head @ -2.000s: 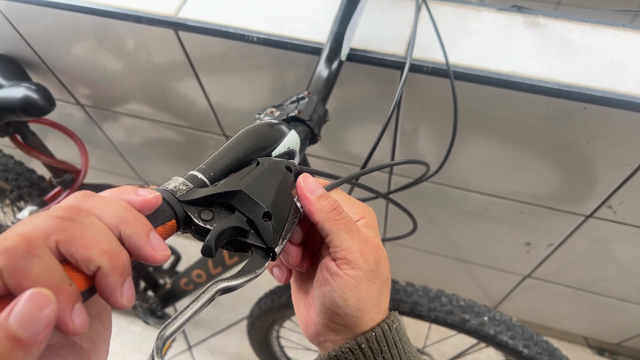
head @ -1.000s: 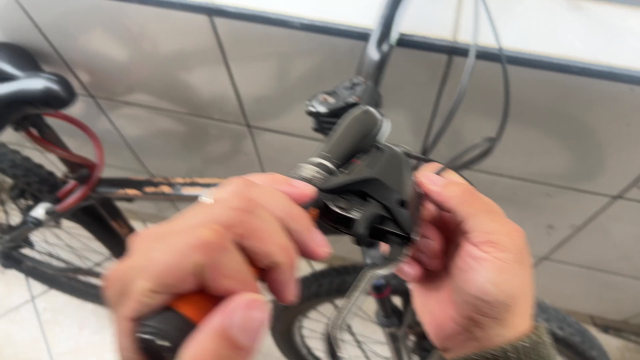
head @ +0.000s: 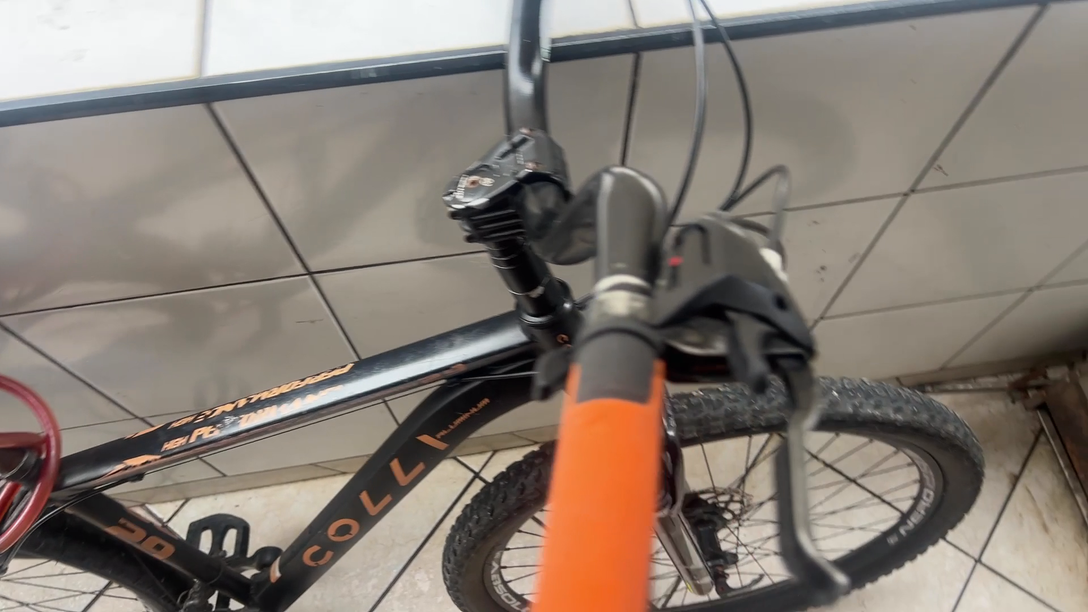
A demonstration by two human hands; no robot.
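Neither of my hands shows in the head view now. An orange and black handlebar grip [head: 603, 484] points toward me, blurred, on the black handlebar [head: 631, 212] of a Colli bicycle. Right of it sits a black shifter and brake lever unit [head: 731, 280], its metal brake lever [head: 797, 493] hanging downward. Thin black cables [head: 746, 110] rise from behind the unit. The stem [head: 510, 178] holds the bar above the black frame [head: 365, 501].
Below the bar stands the knobby front tire [head: 943, 433] on a tiled floor [head: 994, 510]. A tiled wall [head: 425, 170] with a dark edge strip [head: 357, 75] runs behind the bicycle. A pedal [head: 219, 535] and a red cable or hose [head: 47, 459] are at the lower left.
Both hands, earlier at the grip and the shifter unit, have let go and left the view. The view has shifted, with the grip now pointing toward me.
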